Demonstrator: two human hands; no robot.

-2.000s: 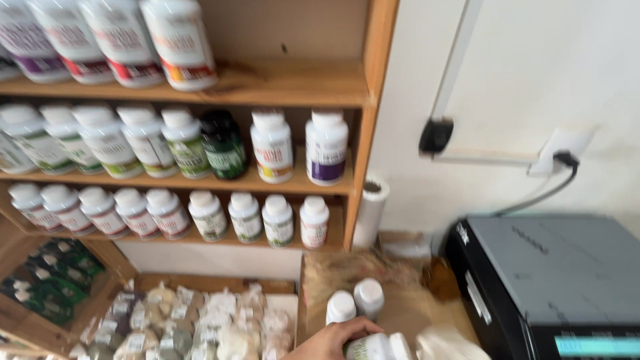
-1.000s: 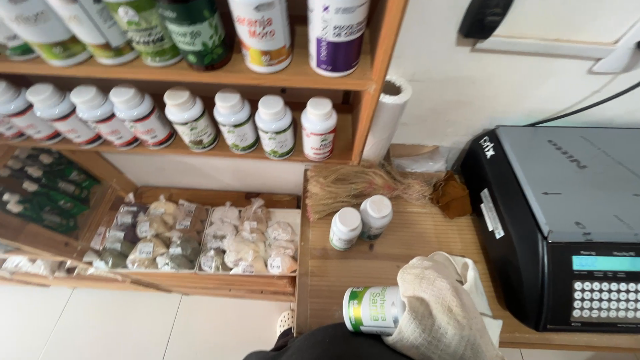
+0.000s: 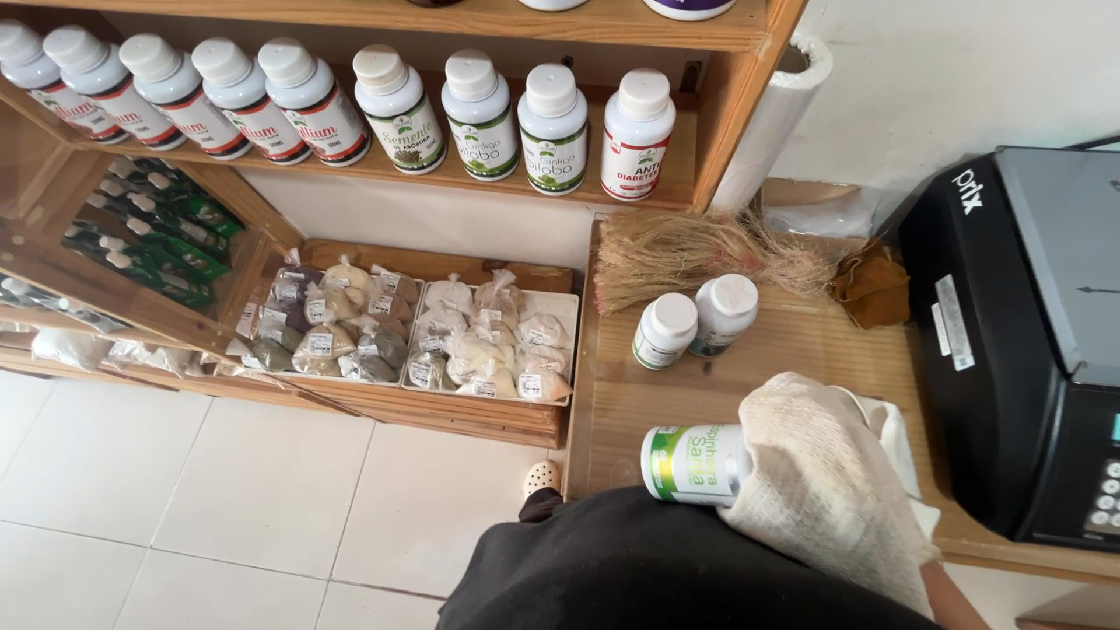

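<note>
A white supplement bottle with a green and yellow label [image 3: 691, 464] lies sideways over the wooden counter, its cap end covered by a cream cloth [image 3: 801, 455]. Under that cloth is my right hand [image 3: 831, 472], closed around the bottle's end; its fingers are hidden and only the wrist shows at the lower right. Two white capped bottles stand close together behind it, a smaller one [image 3: 665, 331] and another [image 3: 724, 315]. My left hand is out of view.
A black scale [image 3: 989, 350] stands at the right. Dried straw-like bristles [image 3: 682, 258] lie at the counter's back. Capped bottles line a wooden shelf [image 3: 525, 188] at upper left, above trays of bagged powders [image 3: 490, 385].
A hand seen at the bottle two seconds ago has left the view. The cloth-covered hand and the bottle stay near the counter's front. The view has tilted down.
</note>
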